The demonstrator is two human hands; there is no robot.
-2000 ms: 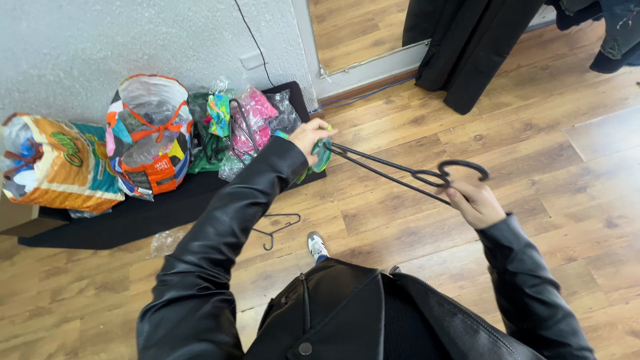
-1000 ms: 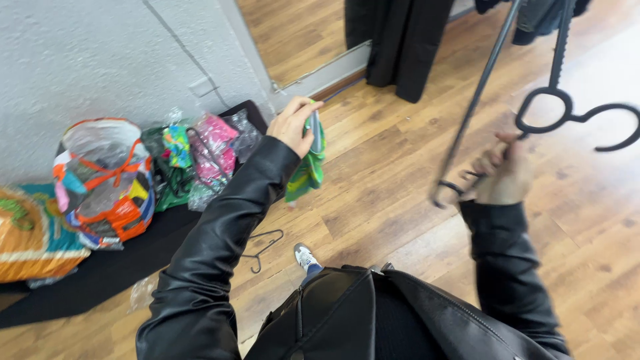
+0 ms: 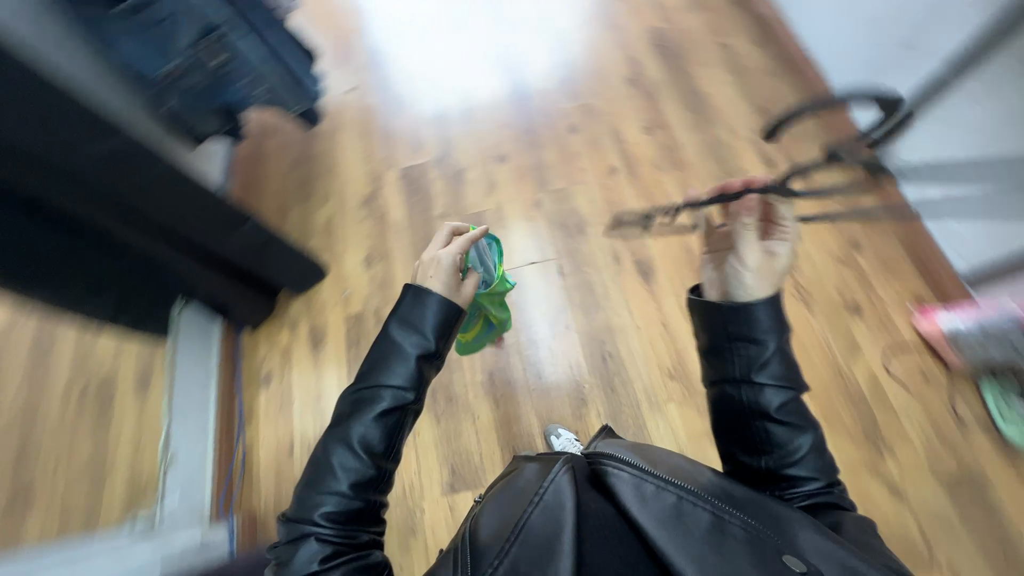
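Observation:
My left hand [image 3: 450, 264] pinches the rim of a small green fabric item [image 3: 488, 312], patterned with yellow and blue, which hangs from the fingers over the wood floor. Its exact kind cannot be told. On the right, my right hand [image 3: 748, 240] grips dark clothes hangers [image 3: 840, 164], blurred by motion. Their hooks and bars point to the upper right, and one end sticks out to the left of the fingers. The two hands are well apart.
Dark denim clothing [image 3: 208, 64] hangs at the upper left, above a long black cloth [image 3: 144, 200]. A mirror [image 3: 72, 416] with a white frame stands at the lower left, a blue cable beside it. Pink and green packed items [image 3: 972, 336] lie at the right edge.
The view has swung far round, and the bags by the wall have left it. Two seconds ago my hands stretched a hanger between them; now the green item hangs from the left hand alone, apart from the hangers.

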